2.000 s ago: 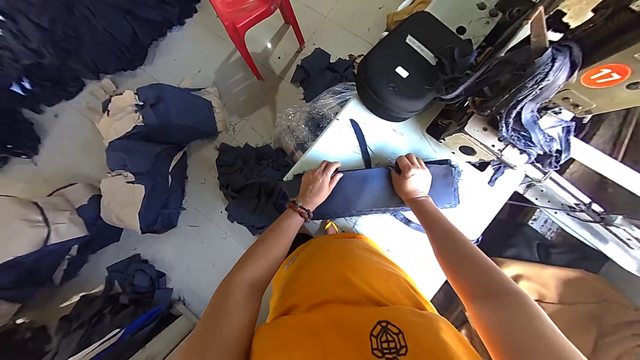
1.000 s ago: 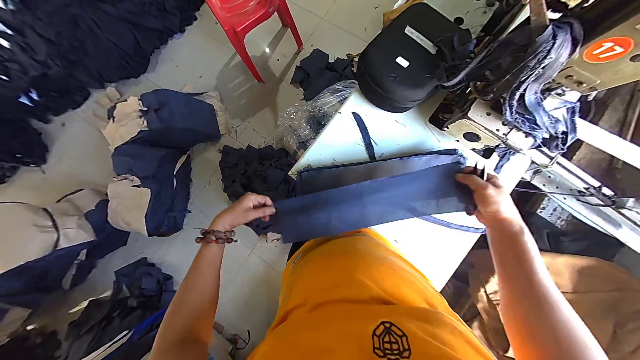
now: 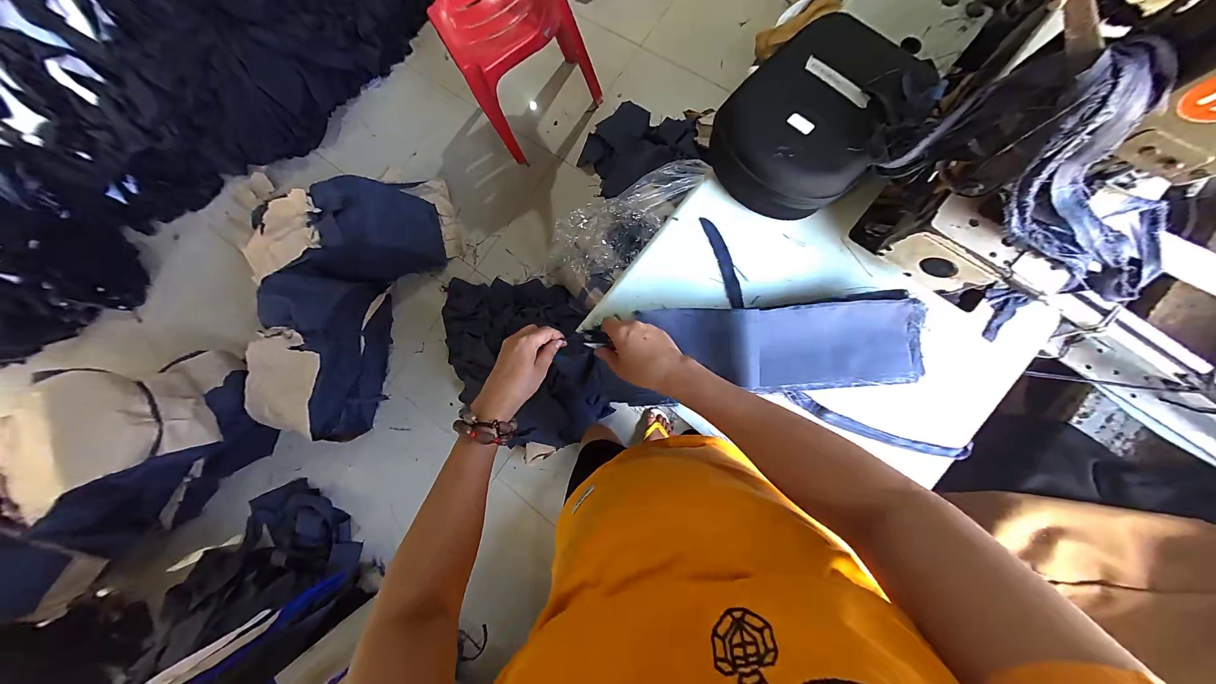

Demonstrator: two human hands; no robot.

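My left hand [image 3: 521,369], with a beaded bracelet on its wrist, has its fingertips pinched together just off the table's left corner; whatever is between them is too small to tell. Close beside it, my right hand [image 3: 641,353] grips a small dark tool with a metallic glint, its kind unclear. Navy fabric panels [image 3: 817,344] lie flat in a long stack on the white table [image 3: 874,271], their left end reaching under my right hand. A narrow dark strip [image 3: 722,261] touches the stack's far edge; another strip [image 3: 874,426] curves along the near side.
A pile of dark fabric pieces [image 3: 513,323] lies on the floor below my hands. Beyond stand a red plastic chair [image 3: 503,38] and a black case [image 3: 807,114]. Sewing machine parts [image 3: 988,242] are at right. Navy and beige cloth bundles [image 3: 351,285] lie on the left floor.
A second ago my hands held a navy panel stretched between them; now they are close together by the table's left corner. My right hand has moved left, and the panels lie flat.
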